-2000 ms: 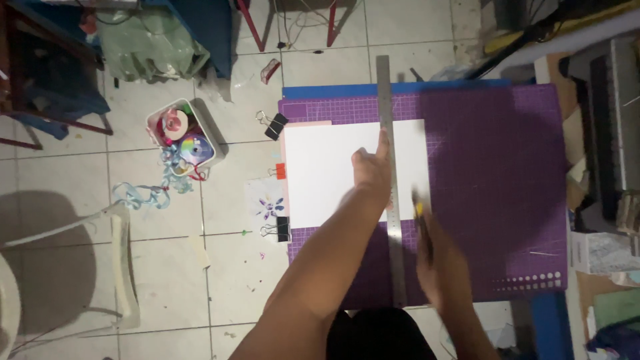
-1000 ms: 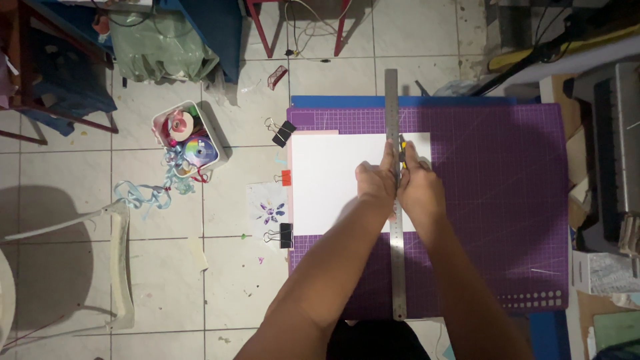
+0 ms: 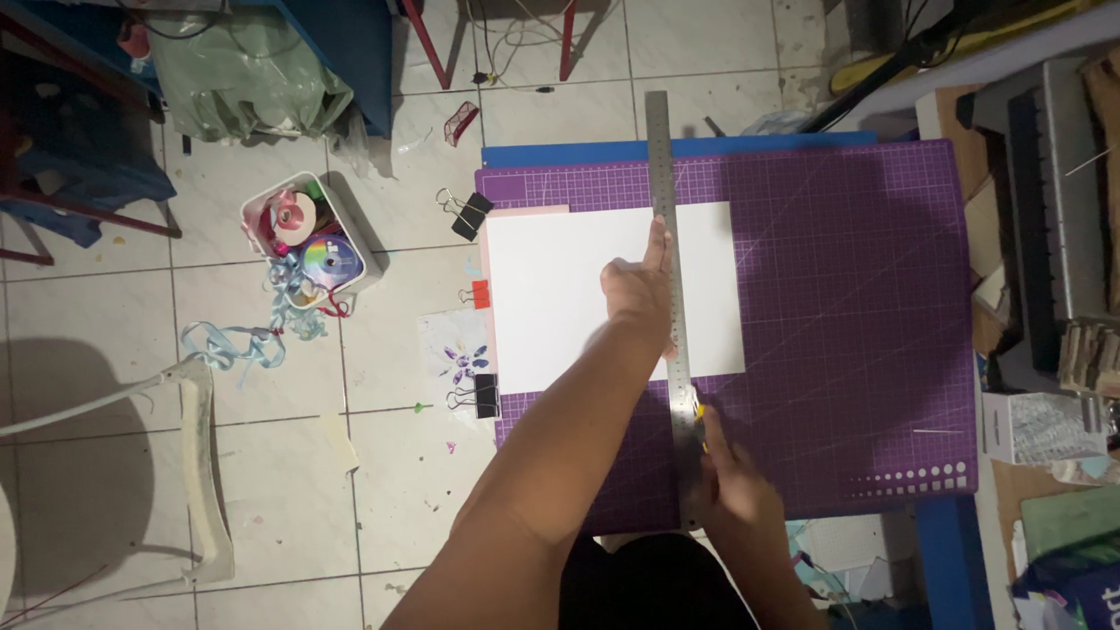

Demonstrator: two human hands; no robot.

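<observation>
A white sheet of paper [image 3: 560, 297] lies on a purple cutting mat [image 3: 840, 332], its left side by several binder clips. A long steel ruler [image 3: 661, 157] crosses the sheet from the mat's far edge to its near edge. My left hand [image 3: 643, 284] presses on the ruler and the sheet, its fingers spread. Below the sheet's near edge, my right hand [image 3: 739, 490] grips a yellow utility knife [image 3: 701, 416] at the ruler's right side. The blade's exact position is blurred.
Left of the mat are black binder clips [image 3: 470, 216], a red binder clip [image 3: 479, 294] and a basket of ribbon rolls [image 3: 372, 262] on the tiled floor. A blue board [image 3: 569, 155] shows beneath the mat. Several boxes and a keyboard-like object [image 3: 1041, 210] stand at the right.
My right hand and the knife have moved down along the ruler, from beside my left hand to below the sheet's near edge. The left hand still presses the ruler.
</observation>
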